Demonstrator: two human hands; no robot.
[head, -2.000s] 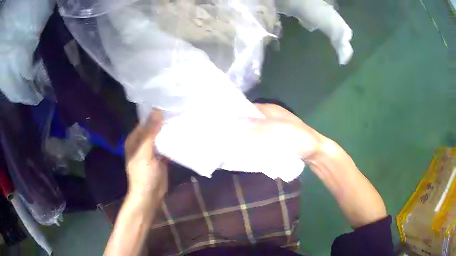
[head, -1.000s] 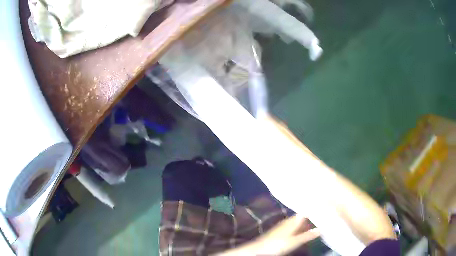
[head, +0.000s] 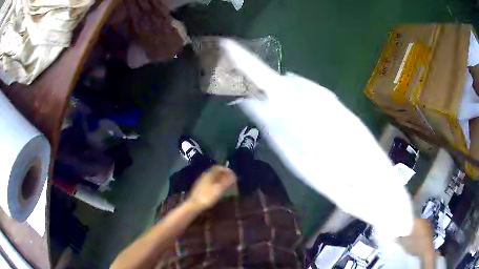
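Note:
White fabric stretches diagonally in front of me, from a narrow end at upper centre down to the lower right. It is bright and blurred, and its folds are hard to make out. My right hand grips its lower end at the lower right, partly hidden by the fabric. My left hand is over my checked garment, away from the fabric. Its fingers are curled closed and nothing shows in it.
A clear bag with pale contents lies on the green floor. A taped carton stands at right, with dark and white bundles below. A brown table edge, a white roll and heaped remnants are at left.
My right hand has pulled the fabric to the lower right, stretching it out. My left hand has come off it. The view has shifted, showing my shoes and more of the carton.

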